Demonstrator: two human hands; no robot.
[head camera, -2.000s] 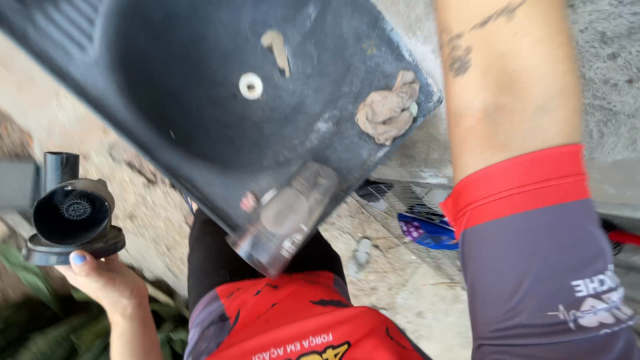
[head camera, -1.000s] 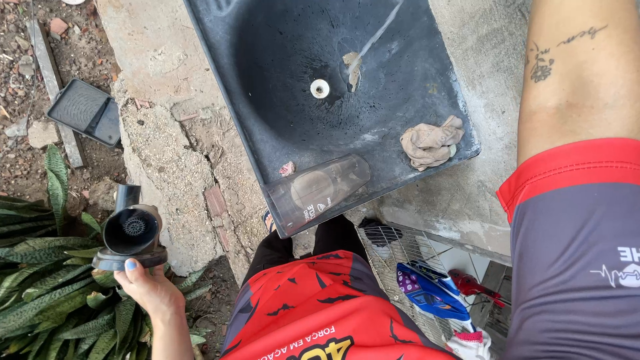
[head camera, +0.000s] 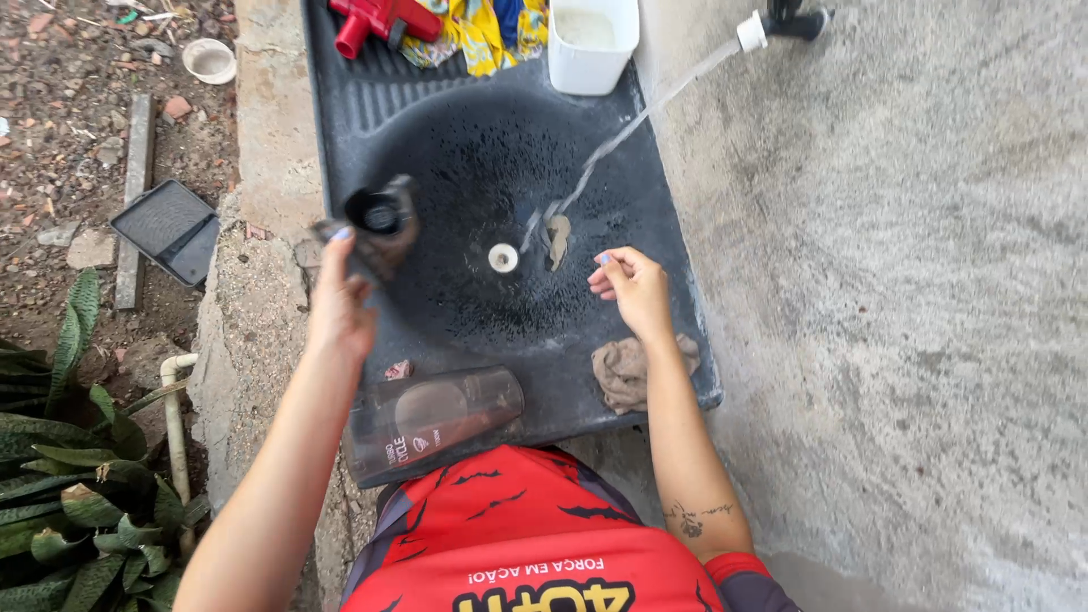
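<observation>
My left hand (head camera: 342, 297) grips a dark plastic vacuum cleaner part (head camera: 378, 223) by its flat rim, over the left side of the black sink basin (head camera: 459, 170); the part is blurred. Over the basin's right side is my right hand (head camera: 631, 285), fingers curled loosely, with nothing visible in it. Water runs from the tap (head camera: 752, 32) onto a small beige scrap (head camera: 558, 242) beside the white drain (head camera: 503, 257). A crumpled brown cloth (head camera: 623, 374) lies on the near right corner, partly behind my right forearm. A clear smoky dust container (head camera: 438, 416) lies on the near left edge.
At the far end sit a red plastic part (head camera: 382, 21), a yellow patterned cloth (head camera: 476, 34) and a white tub (head camera: 593, 47). A concrete wall (head camera: 884, 255) borders the right side. Leafy plants (head camera: 76, 476), a pipe (head camera: 174, 425) and a black tray (head camera: 170, 229) are at left.
My left hand has brought the dark part from beside the sink to over the basin. My right hand has come into view above the basin. The running water shows a second ago too.
</observation>
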